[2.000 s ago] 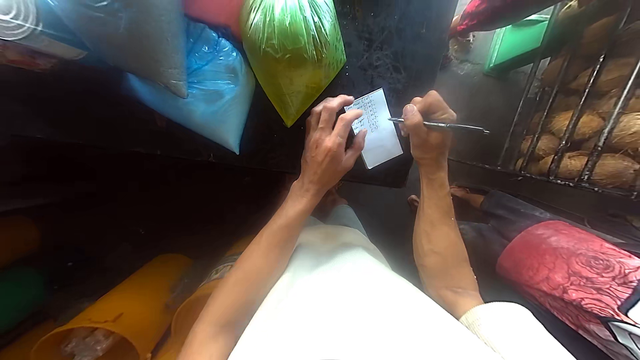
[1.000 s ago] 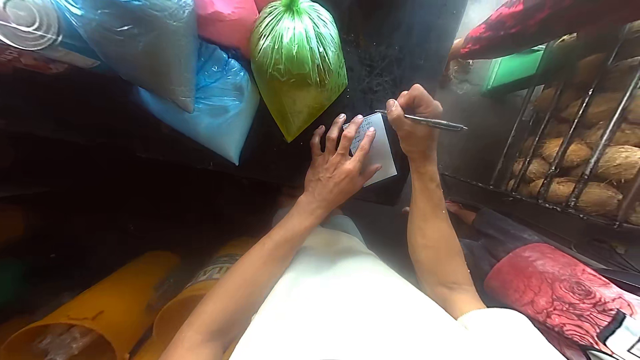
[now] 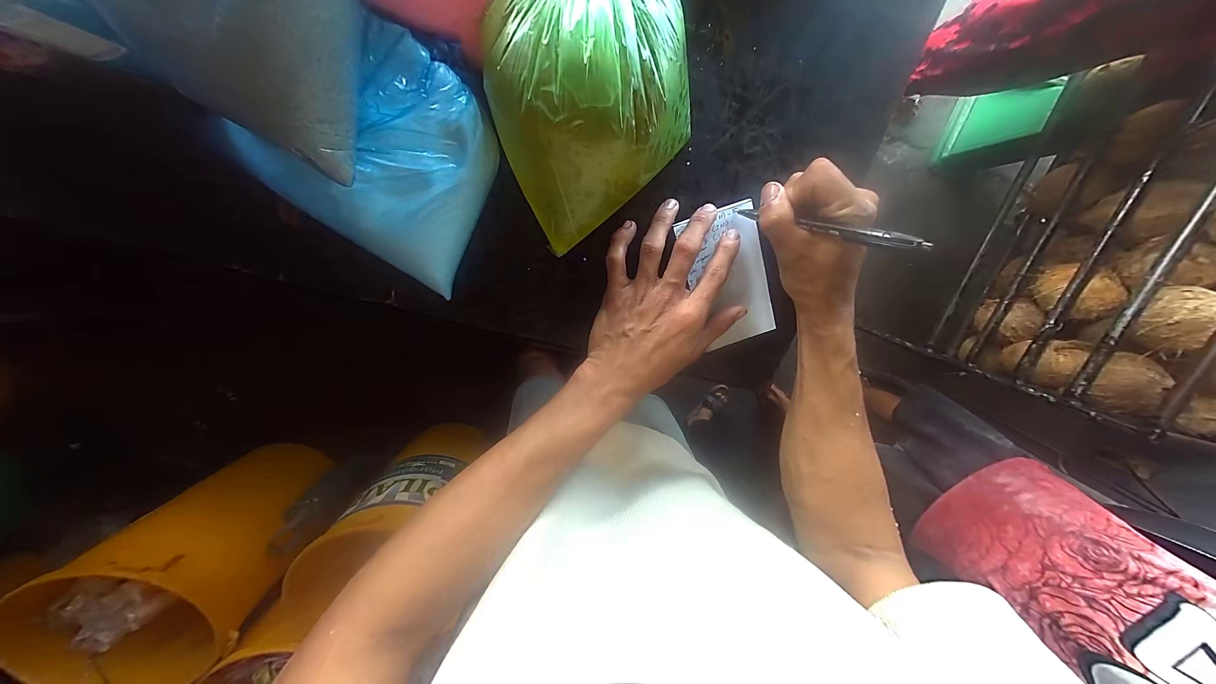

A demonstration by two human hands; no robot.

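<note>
My left hand [image 3: 665, 299] lies flat with spread fingers over a small white notepad [image 3: 752, 294], which rests on a dark tabletop [image 3: 741, 104]. Handwriting shows on the page between my fingers. A dark ballpoint pen [image 3: 879, 237] is gripped in my right hand [image 3: 822, 228], its tip at the upper right corner of the page. Just beyond my left hand sits a green plastic bag [image 3: 598, 123] with its contents bulging. Left of that are a light blue plastic bag [image 3: 408, 180] and a greyish one [image 3: 256, 85].
At the right, husked coconuts [image 3: 1092, 375] lie behind metal bars [image 3: 1121, 275], near a green container [image 3: 1002, 123]. A person in a red patterned garment [image 3: 1054, 560] is at the lower right. Yellow plastic containers [image 3: 199, 513] stand at the lower left.
My left hand has shifted over the written part of the page, covering more of it than two seconds ago. The pen has moved from the page's right side to its upper corner.
</note>
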